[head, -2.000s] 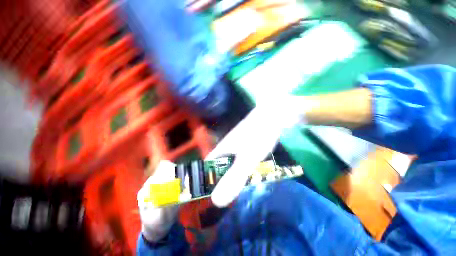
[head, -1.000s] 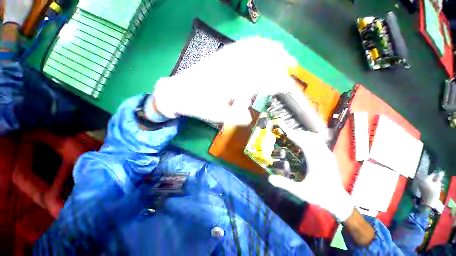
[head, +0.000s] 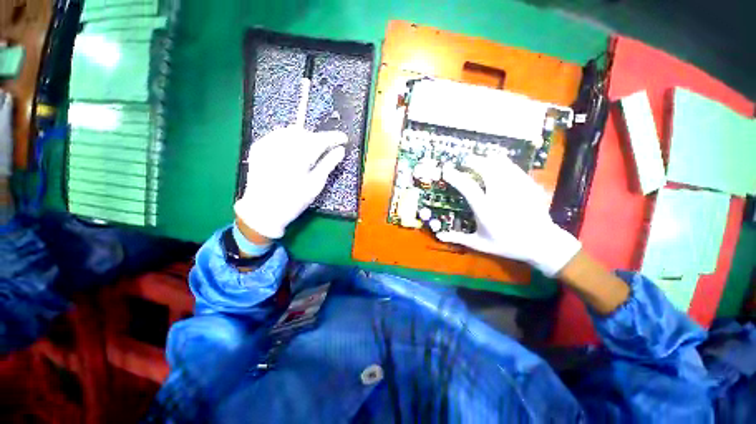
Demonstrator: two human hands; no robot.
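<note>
A circuit board (head: 423,178) with a long white-silver heat sink (head: 477,109) along its far edge lies flat on the orange fixture (head: 377,199). My right hand (head: 518,211), in a white glove, rests on the board's right part with fingers spread and hides some components. My left hand (head: 282,178), gloved, is over the black screw tray (head: 351,62). Small silver screws (head: 278,91) fill much of the tray. A slim marker pen (head: 305,95) with a white barrel and dark end lies by my left fingertips; whether the fingers hold it or a screw cannot be told.
Pale green sheets (head: 108,166) stand in rows at the left. More pale sheets (head: 705,141) lie on the red mat (head: 634,70) at the right. A dark cable or tool bundle (head: 580,166) runs along the fixture's right edge. Red crates (head: 124,331) are below the bench at left.
The board, held tilted by my hands before, now lies flat on the fixture. My left hand has moved left from the board to the screw tray. The view has turned.
</note>
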